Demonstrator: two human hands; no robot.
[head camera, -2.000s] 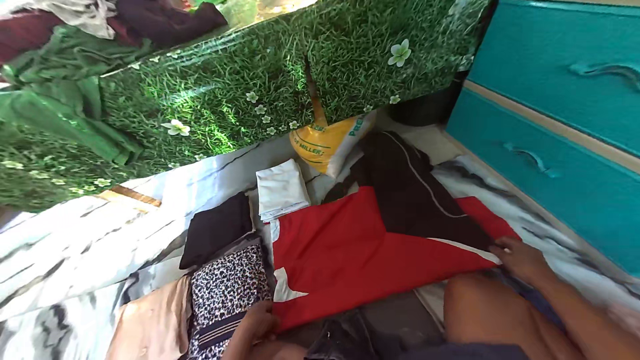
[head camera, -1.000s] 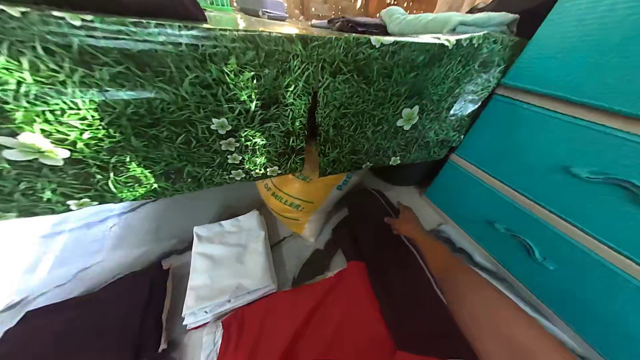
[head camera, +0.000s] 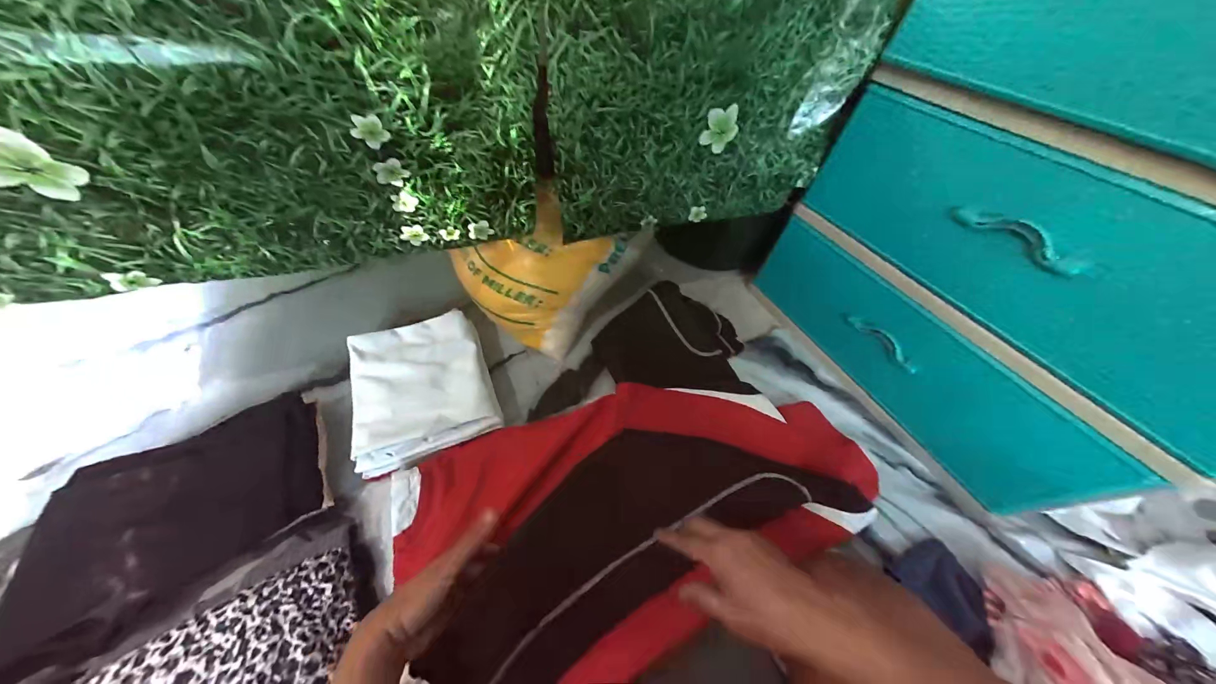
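A red and black garment (head camera: 608, 494) with white patches and pale piping lies spread on the marble-patterned floor. Over its lower left part is my left hand (head camera: 427, 589), blurred, with the fingers pointing up along the black panel. My right hand (head camera: 731, 570) rests on the black panel near the piping, fingers extended; whether it pinches the cloth is unclear. Beyond the main part, a black section with pale piping (head camera: 665, 337) reaches toward the drawers. A folded white cloth (head camera: 418, 389) lies just left of the garment.
Folded dark cloth (head camera: 190, 513) and leopard-print cloth (head camera: 275, 617) lie at the left. A yellow and white sack (head camera: 522, 285) pokes out under a grass-patterned cover (head camera: 456, 114). Teal drawers (head camera: 969, 266) stand at the right, with loose clothes (head camera: 1054, 617) at the lower right.
My right hand has moved back from the far black part near the drawers toward me. A black panel with piping now lies across the red cloth. My left hand has come into view since one second ago.
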